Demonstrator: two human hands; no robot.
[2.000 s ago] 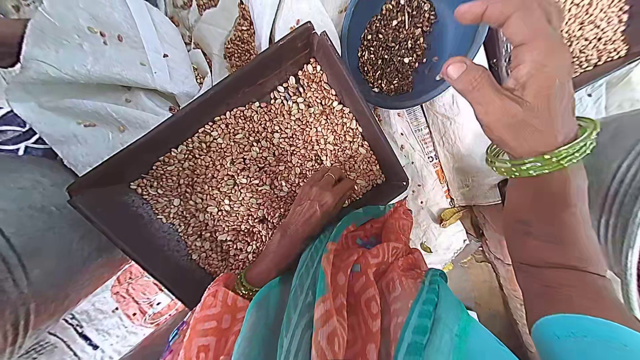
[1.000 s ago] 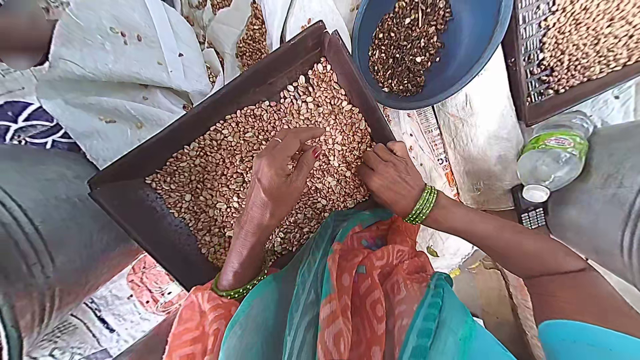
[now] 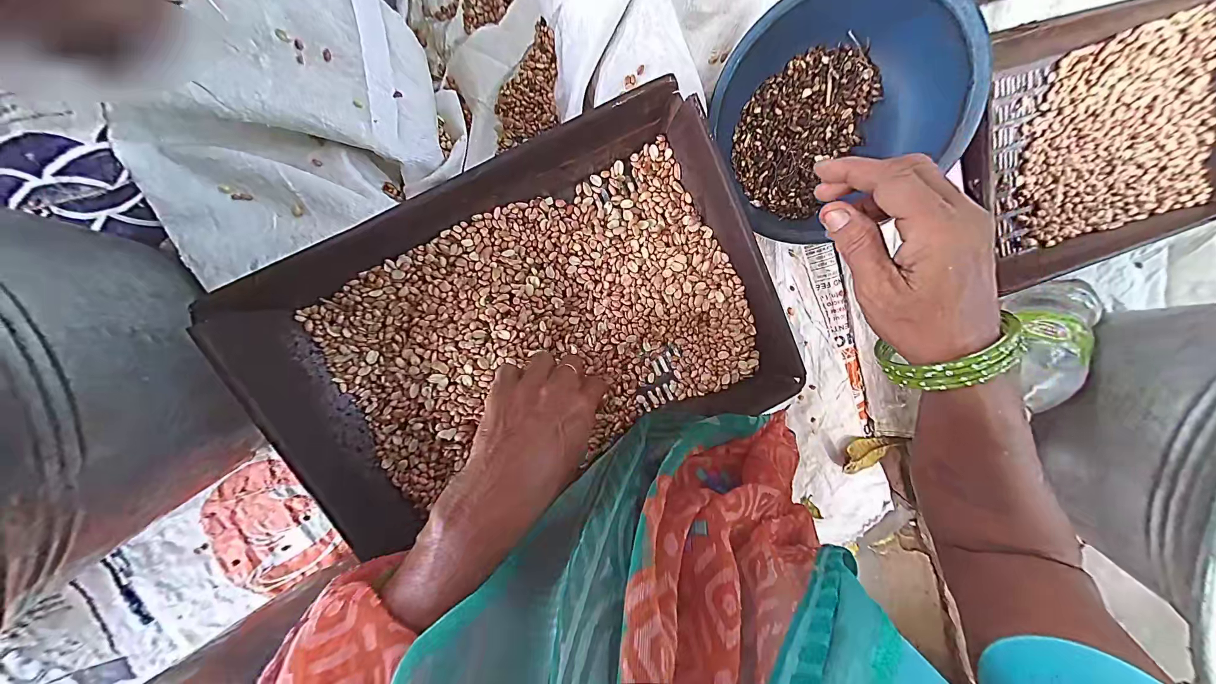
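Observation:
A dark rectangular tray (image 3: 275,380) with a slotted bottom lies tilted across my lap, spread with small brown and pinkish beans or seeds (image 3: 532,285). My left hand (image 3: 541,418) rests in the seeds near the tray's lower edge, its fingertips down among them; whether it grips any cannot be told. My right hand (image 3: 917,256) hovers at the near rim of a blue plastic basin (image 3: 926,76), thumb and index finger close together, with a small pale piece at the index fingertip. Dark debris and seeds (image 3: 807,123) lie in the basin.
A second slotted tray (image 3: 1054,256) with paler beans stands at the right, beside a clear plastic bottle (image 3: 1054,351) with a green label. White woven sacks (image 3: 275,142) with scattered seeds lie behind the tray. Large grey rounded objects flank both sides. A blurred dark shape is at the top left.
My right hand has moved from the tray's right edge up to the basin. My left hand, raised over the seeds a second ago, is lower with its fingers in them.

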